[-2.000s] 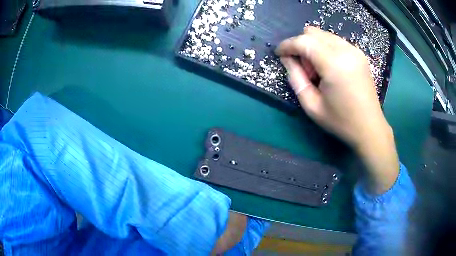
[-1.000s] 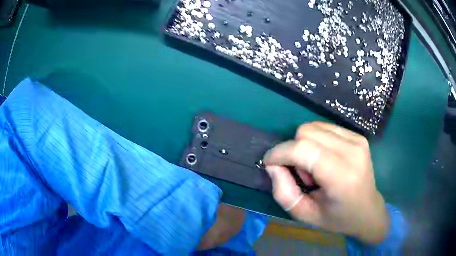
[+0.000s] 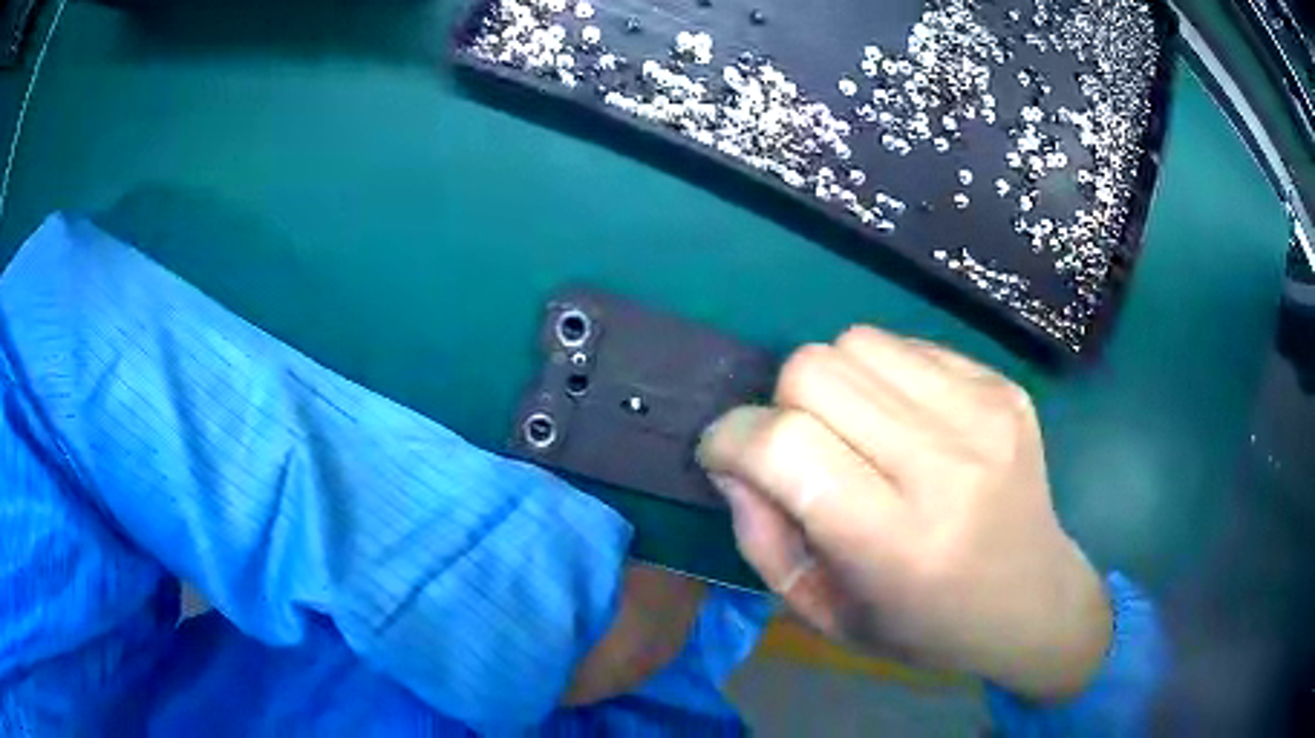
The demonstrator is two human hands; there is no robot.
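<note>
A black oblong plate point(image 3: 656, 361) lies flat on the green mat, with two bright-ringed holes and a smaller dark hole at its left end and a small silvery fastener standing out near its middle line. My right hand point(image 3: 901, 505) is over the plate's right part and hides it. Its index fingertip presses on the plate and the thumb is just below; whether a fastener is under the fingertip is hidden. Of my left arm, the blue sleeve and a bit of bare wrist point(image 3: 638, 634) show at the lower middle; the left hand itself is not visible.
A shallow black tray point(image 3: 808, 216) with many loose silvery bits lies behind the plate, across the top and upper right. The green mat point(image 3: 289, 173) spreads around it. Metal rails point(image 3: 1243, 123) run along the right side. The mat's front edge passes below the plate.
My right hand has come from the tray to the plate, and its fingertip has moved slightly left along it in the last second. The tray and plate sit slightly higher in the picture.
</note>
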